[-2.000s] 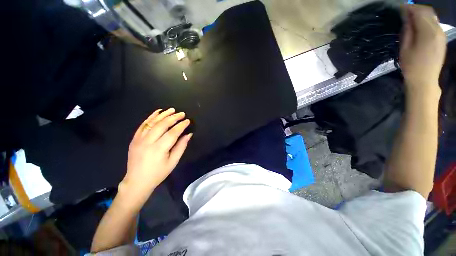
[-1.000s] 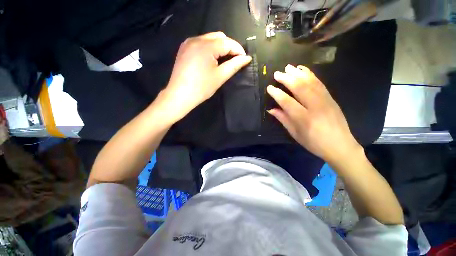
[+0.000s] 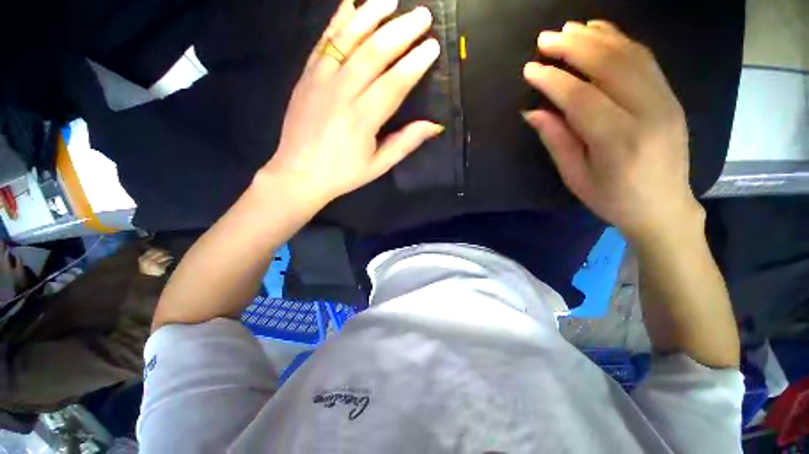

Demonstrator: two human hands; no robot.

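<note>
A large black cloth panel (image 3: 506, 168) lies over the table. A small dull grey-black piece (image 3: 424, 168) lies on it, with a narrow dark strip along its right side. A short yellow slit (image 3: 462, 48) shows just right of the strip. My left hand (image 3: 355, 106) lies with fingers apart on the small piece and panel, left of the slit. My right hand (image 3: 621, 120) is over the panel to the right of the slit, fingers apart and partly curled, holding nothing visible. The machine's needle area is out of view.
Orange-yellow tape (image 3: 75, 186) crosses the table's left edge. White paper-like pieces (image 3: 177, 75) show through at the upper left. Blue baskets (image 3: 286, 319) are below the table. Another person's hand (image 3: 154, 262) and brown sleeve are at the left. The table's metallic edge (image 3: 763, 177) is at the right.
The small grey-black piece and slit have appeared under my hands. My right hand has come from the dark heap at the right. My left hand has flattened, and the machine has left the view.
</note>
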